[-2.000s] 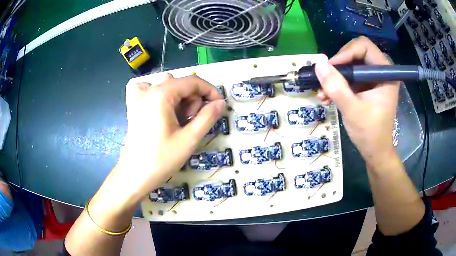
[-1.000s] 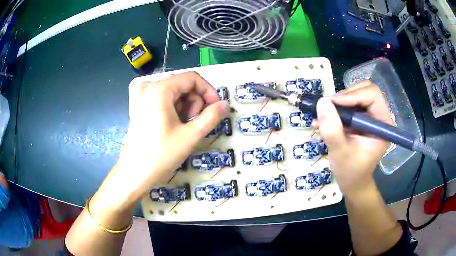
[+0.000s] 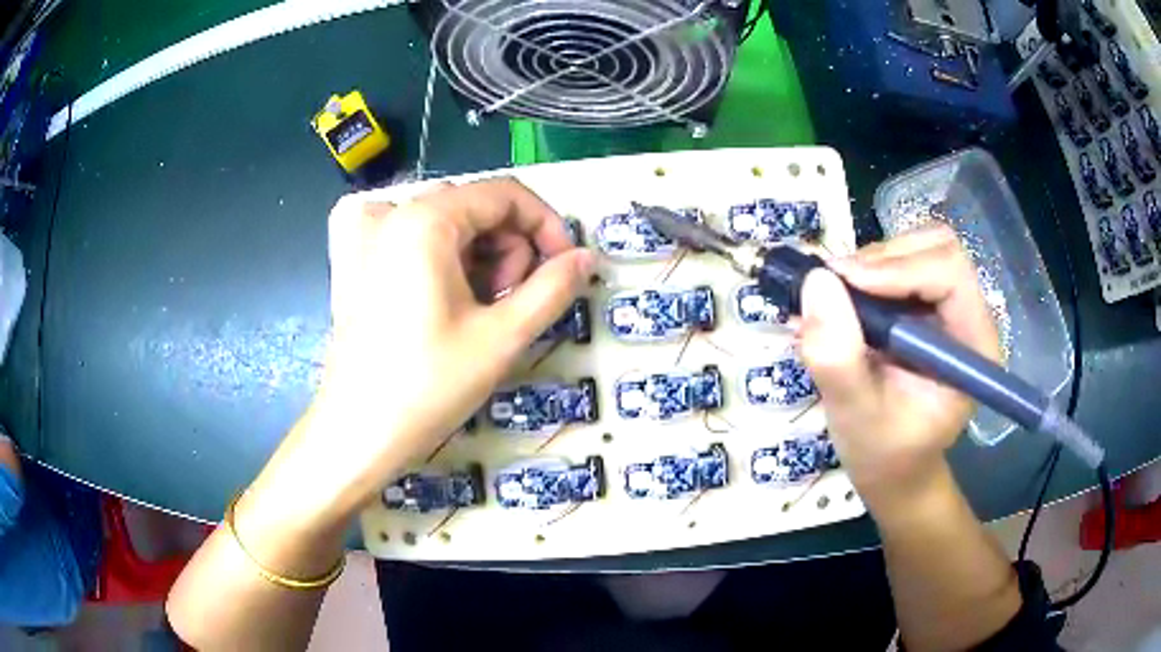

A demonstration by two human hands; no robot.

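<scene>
A cream fixture carries rows of blue-black circuit boards with thin reddish-brown wires. My right hand holds a soldering iron by its dark handle. The iron's tip lies over the second board from the right in the back row; whether it touches cannot be told. My left hand is over the fixture's left part, thumb and forefinger pinched beside that board, hiding several boards. Any solder wire between the fingers is too thin to make out.
A round fan grille stands behind the fixture. A yellow device is at the back left. A clear tub with silvery bits is right of the fixture. A dark blue box and another loaded fixture are at the right. The iron's cord hangs at the right.
The iron first swung from nearly level to a slant, its handle end moving down and towards me. In the last second it tilted slightly more. My left hand has barely moved.
</scene>
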